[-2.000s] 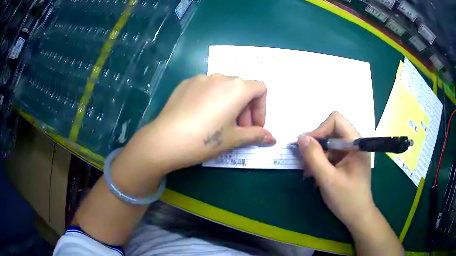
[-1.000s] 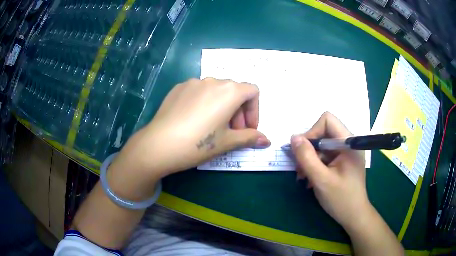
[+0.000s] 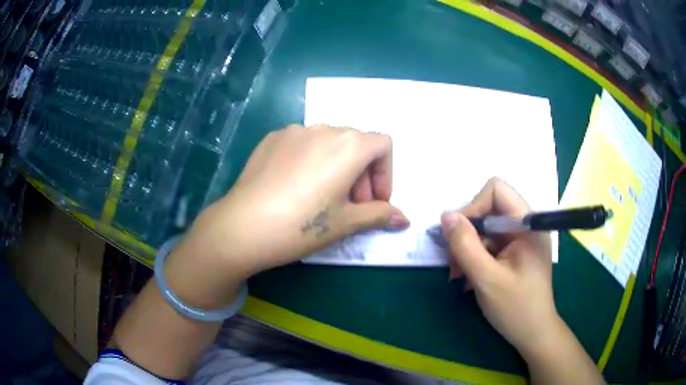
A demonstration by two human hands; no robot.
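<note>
A white record sheet [image 3: 451,143] lies flat on the green mat in front of me, with blurred printed lines along its near edge. My right hand [image 3: 502,248] is closed on a gel pen [image 3: 553,219] with a clear barrel and black end. The pen tip is at the lower middle of the sheet. My left hand [image 3: 316,188] rests on the sheet's left side, fingers curled under and thumb pointing at the pen tip. What lies under its curled fingers, other than the sheet, is hidden.
A clear plastic blister tray [image 3: 143,98] lies at the left. A yellow-and-white printed sheet [image 3: 613,195] lies at the right, near a red wire [image 3: 664,225] joined to a black rod. Labelled stacks [image 3: 594,26] stand at the back right. Brown cardboard [image 3: 53,271] shows lower left.
The view has shifted slightly and the sheet's print is more blurred. Both hands keep nearly the same places on the sheet, and the right hand still holds the pen.
</note>
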